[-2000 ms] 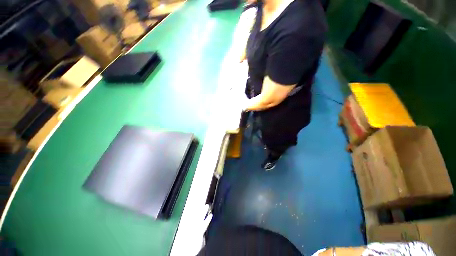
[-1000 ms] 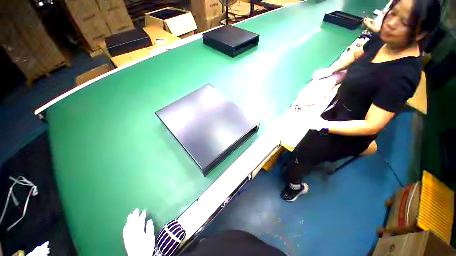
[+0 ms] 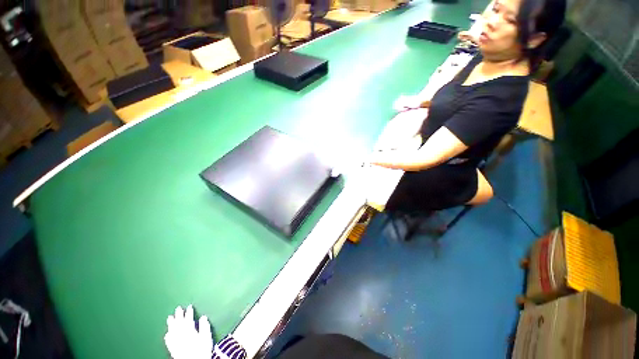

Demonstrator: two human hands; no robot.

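Note:
A wide matt-black housing lies flat on the green belt, near its pale right edge. My right hand, in a white glove with a striped cuff, is at the bottom of the picture over the near end of the belt. Its fingers are apart, it holds nothing, and it is well short of the housing. Whether it touches the belt is hard to tell. My left hand is out of the picture. A bright white patch at the housing's right corner is too blurred to name.
A seated person in black is at the belt's right side, one arm stretched toward the pale edge. More black housings lie farther up the belt. Cartons and a yellow ridged sheet stand at lower right. Cartons on pallets are at upper left.
The view has swung, then shifted slightly. The near housing sits slightly turned compared with a second ago. My right hand stays low over the belt; my left glove has left the lower left corner.

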